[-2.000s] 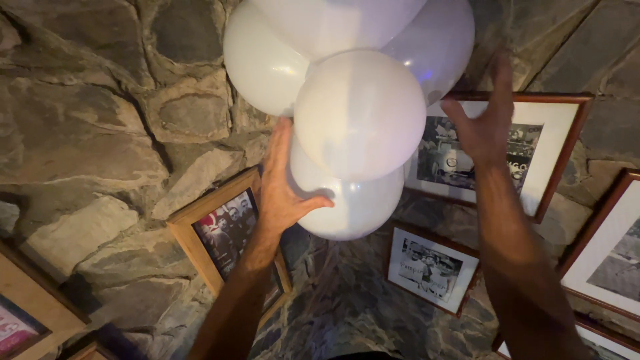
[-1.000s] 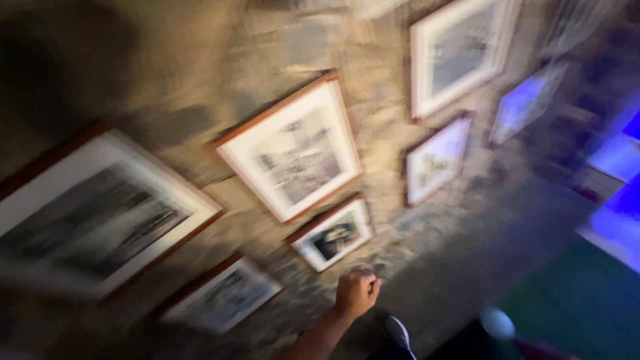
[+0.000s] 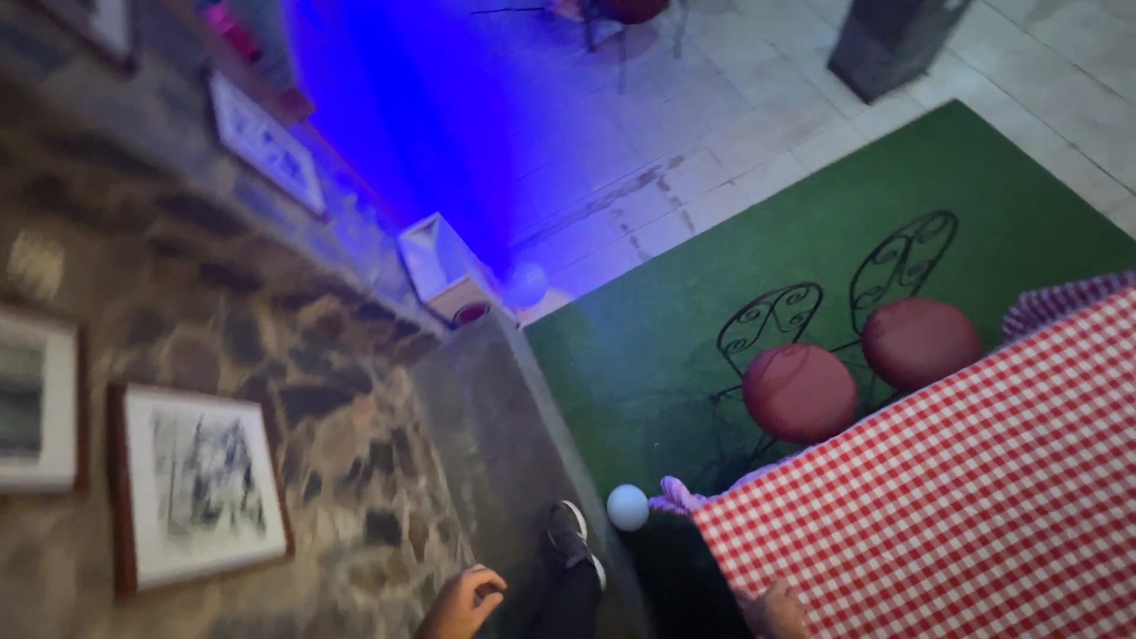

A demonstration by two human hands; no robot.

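Note:
At the bottom of the head view, my left hand [image 3: 461,603] hangs beside the stone wall, its fingers curled with a gap to the thumb and nothing seen in it. My right hand [image 3: 777,611] is at the near corner of a red and white checkered tablecloth [image 3: 941,470]; its fingers are partly cut off and blurred, and whether it touches the cloth cannot be told. Between the hands is a shoe [image 3: 572,537] on the grey ledge. A white balloon [image 3: 628,507] lies near the tablecloth's corner.
Framed pictures [image 3: 202,484] hang on the stone wall [image 3: 337,426]. A grey ledge [image 3: 497,417] runs along it to a wooden box [image 3: 453,275], with another balloon [image 3: 527,284] beside it. Two metal chairs with red round seats [image 3: 799,393] stand on green carpet [image 3: 639,355].
The view has swung from the wall toward the floor and table. Two seconds ago both hands were raised at a cluster of white balloons, which is now out of view. Both hands are now low.

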